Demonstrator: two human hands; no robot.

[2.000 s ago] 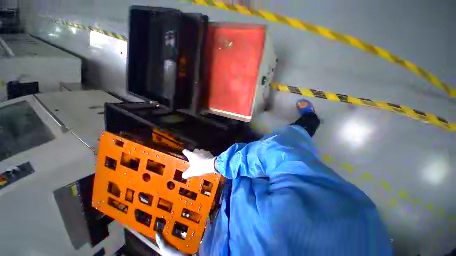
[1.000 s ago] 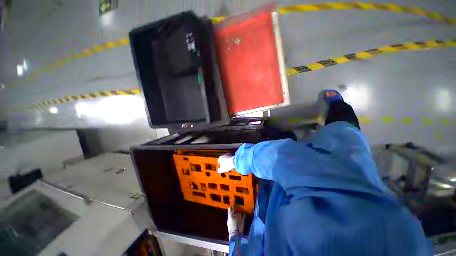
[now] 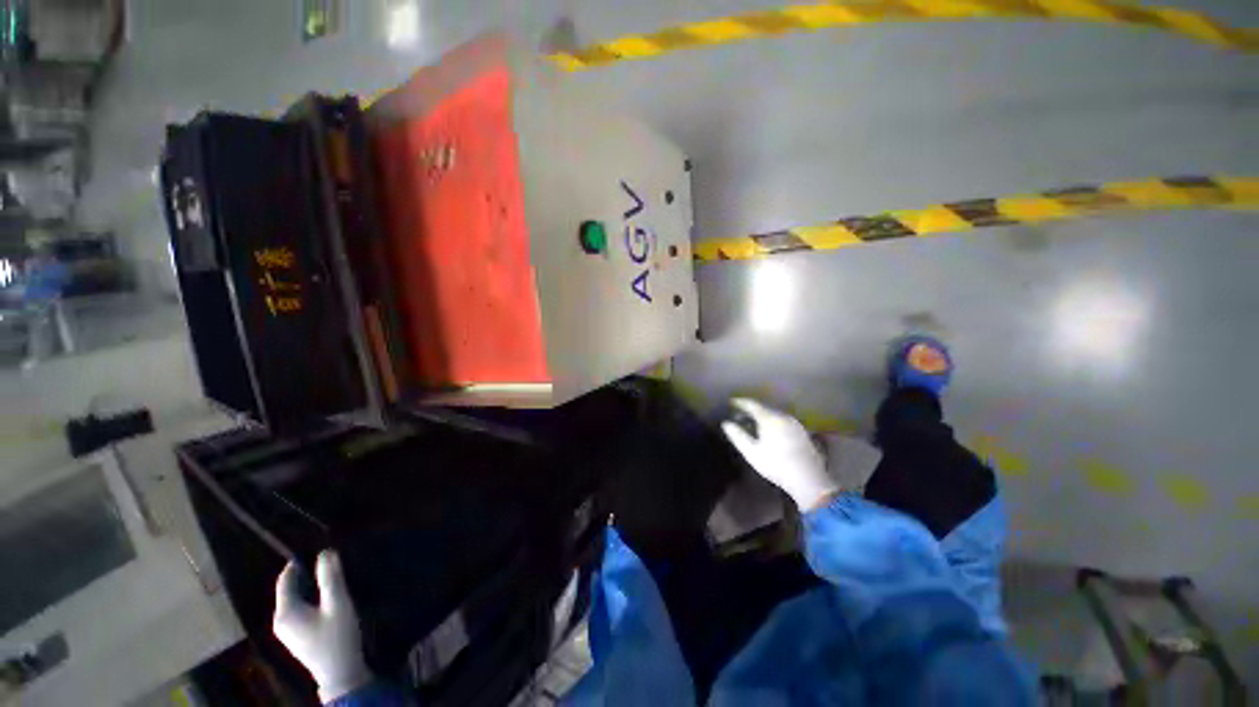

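A large black bin point(image 3: 414, 504) lies below the AGV, its inside mostly too dark to read. My left hand point(image 3: 320, 633), in a white glove, is at the bin's left rim, with thumb and fingers on either side of it. My right hand point(image 3: 780, 449), also gloved, is off the bin to the right, in the air, fingers apart and empty. No orange cover shows in either hand.
The white AGV point(image 3: 615, 249) with red top point(image 3: 463, 235) stands beyond the bin. Another black bin point(image 3: 256, 269) stands left of it. A pale machine point(image 3: 104, 580) is at the left. Yellow-black tape point(image 3: 967, 214) crosses the floor. A metal frame point(image 3: 1160, 628) is at lower right.
Both hands have let go of the orange cover, which no longer shows in them. My right hand has moved right, away from the bin. The view has shifted, showing the AGV's side.
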